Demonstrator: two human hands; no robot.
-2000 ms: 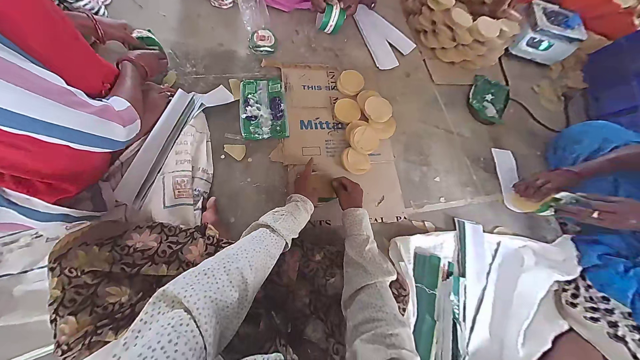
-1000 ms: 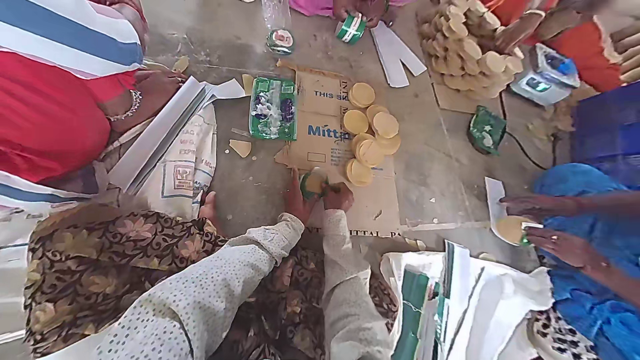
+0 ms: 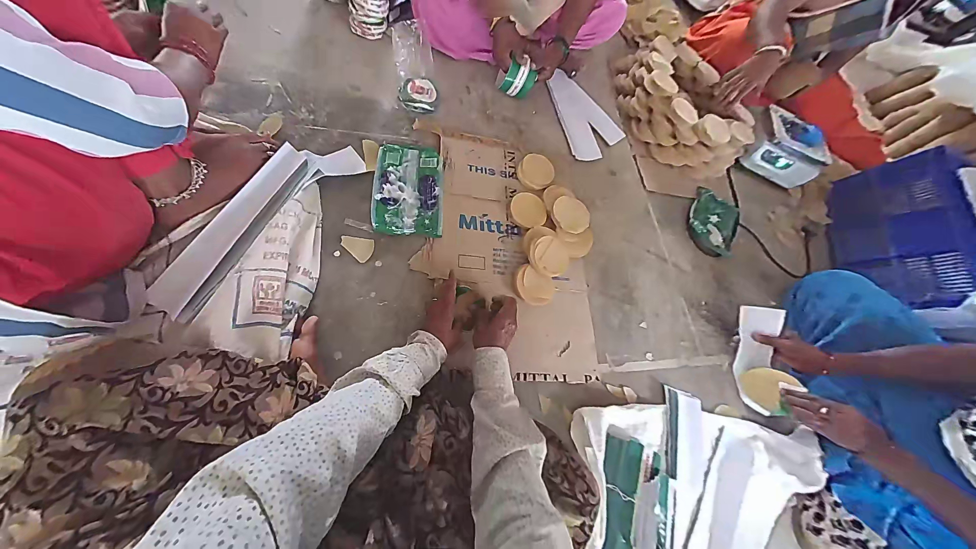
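My left hand [image 3: 444,314] and my right hand [image 3: 497,322] are close together over the near part of a flattened cardboard sheet [image 3: 476,183]. Between them is a small round item with a bit of green [image 3: 463,292], blurred and mostly covered by fingers; my left hand grips its side. Whether my right hand grips it or only touches it is not clear. Stacks of thin tan discs [image 3: 549,255] stand on the cardboard, just beyond and right of my hands. A green plastic tray [image 3: 408,191] with white and purple material lies at the cardboard's left edge.
White paper strips [image 3: 236,229] lie on a printed sack [image 3: 286,267] at left. Green and white strips [image 3: 625,480] rest on white cloth [image 3: 762,465] at right. Co-workers' hands [image 3: 831,419] hold a strip and disc. Beyond are a disc heap [image 3: 671,99] and a blue crate [image 3: 892,221].
One second ago the round item lay more exposed between my hands; now my fingers cover most of it. At the upper right, a co-worker's hand has come down beside the disc heap.
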